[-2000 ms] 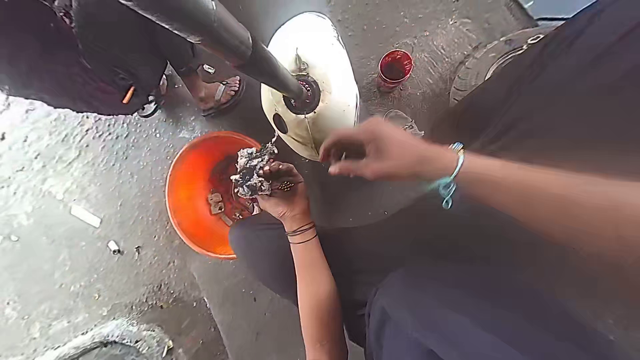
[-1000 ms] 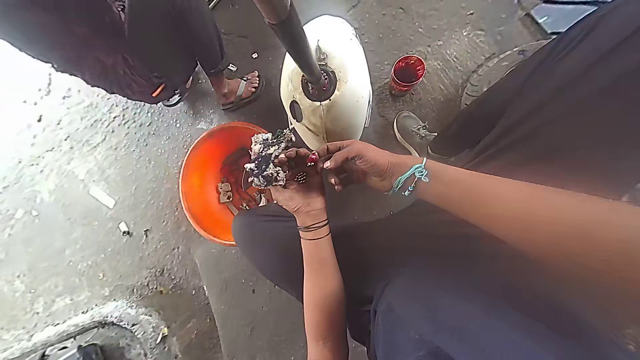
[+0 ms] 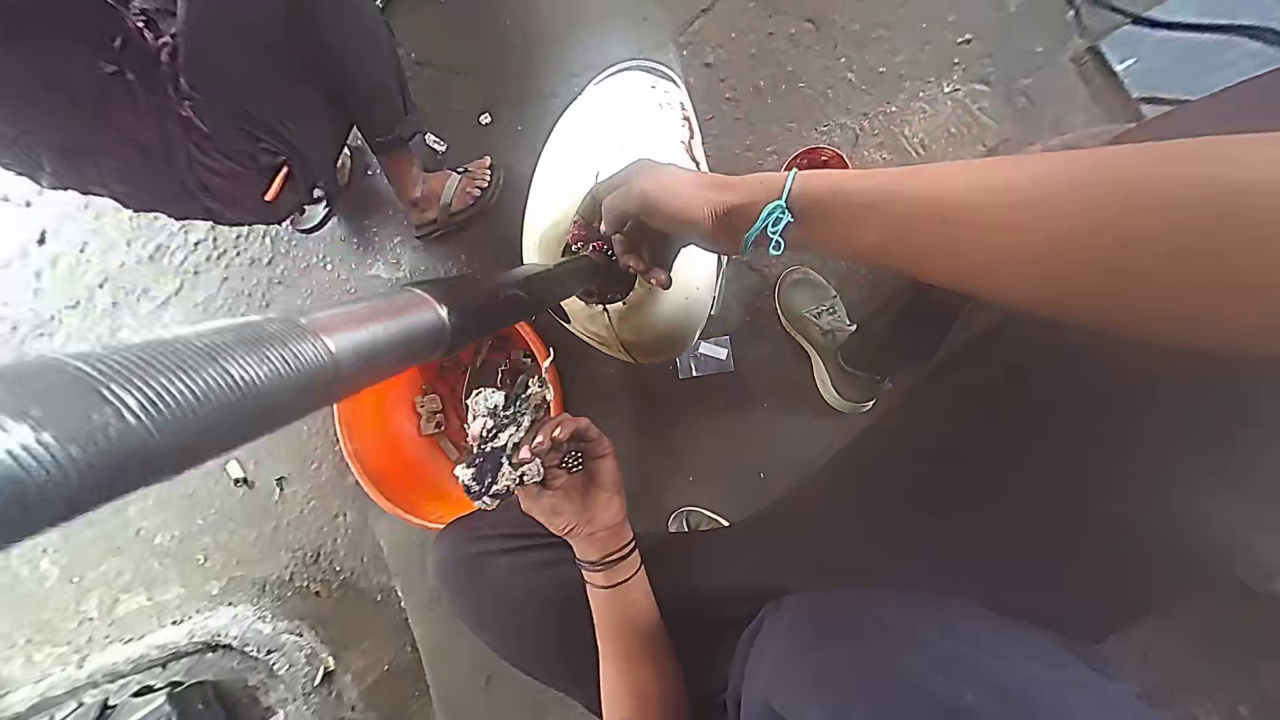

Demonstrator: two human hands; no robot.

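My left hand [image 3: 580, 480] holds a wad of dirty cotton waste [image 3: 500, 435], with a small cluster of steel balls [image 3: 571, 461] in the palm. An orange basin [image 3: 385, 470] with metal parts in it stands just beyond the wad. My right hand [image 3: 655, 215] is at the base of a dark metal tube [image 3: 520, 300], where it meets a cream-white rounded cover [image 3: 650, 330]. Red grease and small balls [image 3: 590, 243] show around the tube's base by the fingers. Whether those fingers pinch something is hidden.
A red tin [image 3: 817, 158] is partly behind my right forearm. The long tube with its ribbed silver part [image 3: 200, 390] crosses the left side. Another person's sandalled foot [image 3: 455, 195] is at the upper left. A small plastic packet [image 3: 706, 357] and a shoe [image 3: 825, 335] are nearer me.
My right hand has left my left hand and moved up to the tube's base on the white cover. The tube now leans far to the left. My left hand still holds the wad.
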